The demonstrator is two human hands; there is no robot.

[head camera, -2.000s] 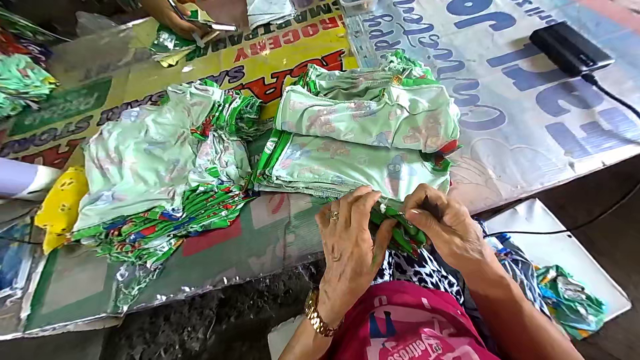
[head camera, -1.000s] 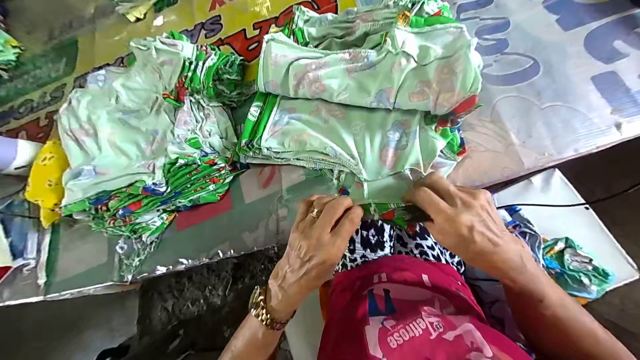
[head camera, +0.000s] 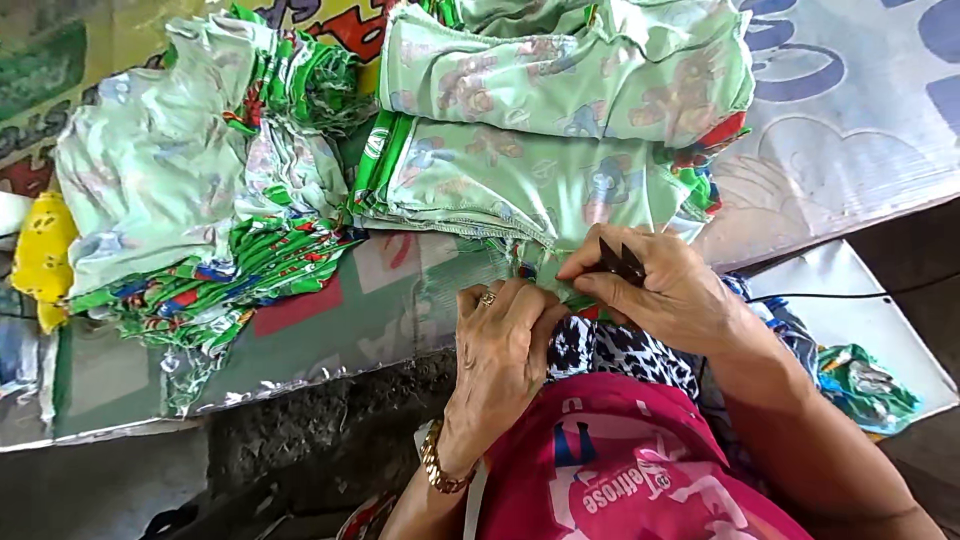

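Observation:
A stack of sewn green printed fabric pieces [head camera: 517,172] lies before me, with its near edge hanging over the table's front. My left hand [head camera: 502,337], with a ring and a gold watch, pinches the hanging fabric edge with curled fingers. My right hand [head camera: 652,292] pinches the same edge between thumb and index finger, just beside the left. Small dark thread snips [head camera: 621,262] sit in the right palm, with their pointed blades showing. A second heap of green fabric pieces [head camera: 157,165] lies to the left, with frayed edges and loose threads.
A banner-covered table [head camera: 382,322] bears the stacks, and its front edge runs just beyond my lap. A yellow patterned object [head camera: 46,255] is at the far left. To the right, below the table, are a white board [head camera: 847,277], a black cable [head camera: 825,295] and a crumpled green plastic bag [head camera: 862,386].
The view has moved closer to the stack. My right hand has turned, and the snips in it now show. Both hands remain at the near edge of the fabric.

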